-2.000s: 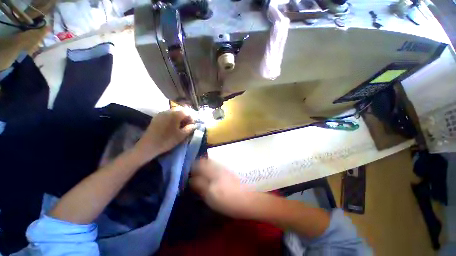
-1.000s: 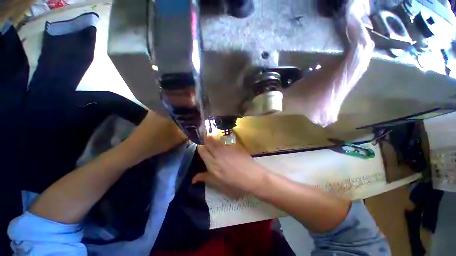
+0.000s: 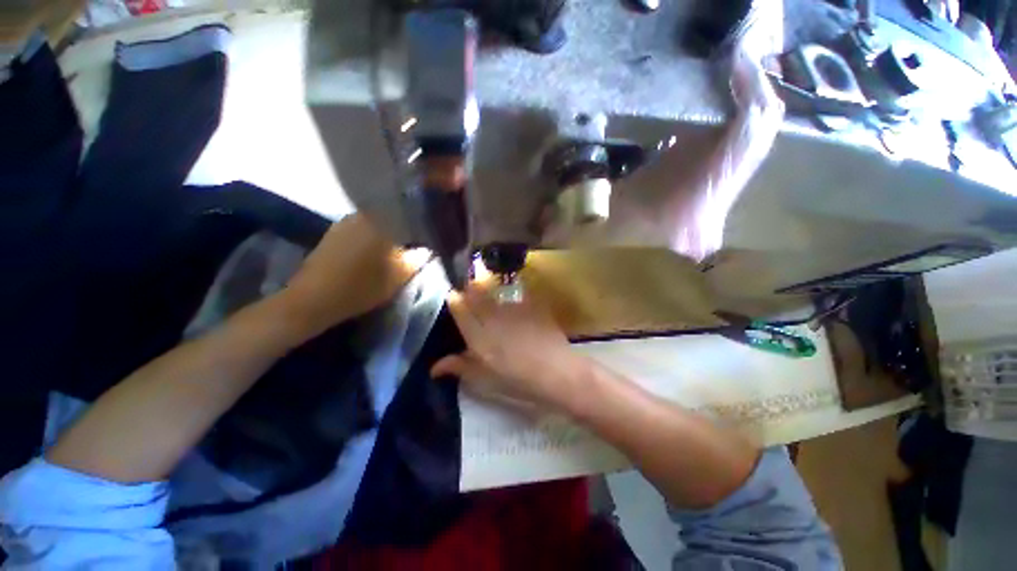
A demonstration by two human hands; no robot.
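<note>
The dark garment fills the left of the table and hangs down to the lap. Its pale blue-grey lining runs up to the needle area. The sewing machine head hangs over the work, with a lit lamp by the presser foot and needle. My left hand holds the cloth left of the needle; its fingertips are partly behind the machine head. My right hand lies with its fingers on the cloth edge just right of and below the needle, thumb apart. Whether it pinches the cloth is not clear.
Green-handled thread snips lie right of the yellowish machine bed. The table has a printed ruler edge. The control panel is at the right. A white thread bundle hangs on the machine. Red cloth covers the lap.
The view has moved closer to the machine head since the first frame. My right hand has moved up from the lower cloth edge to beside the needle. My left hand has stayed by the needle.
</note>
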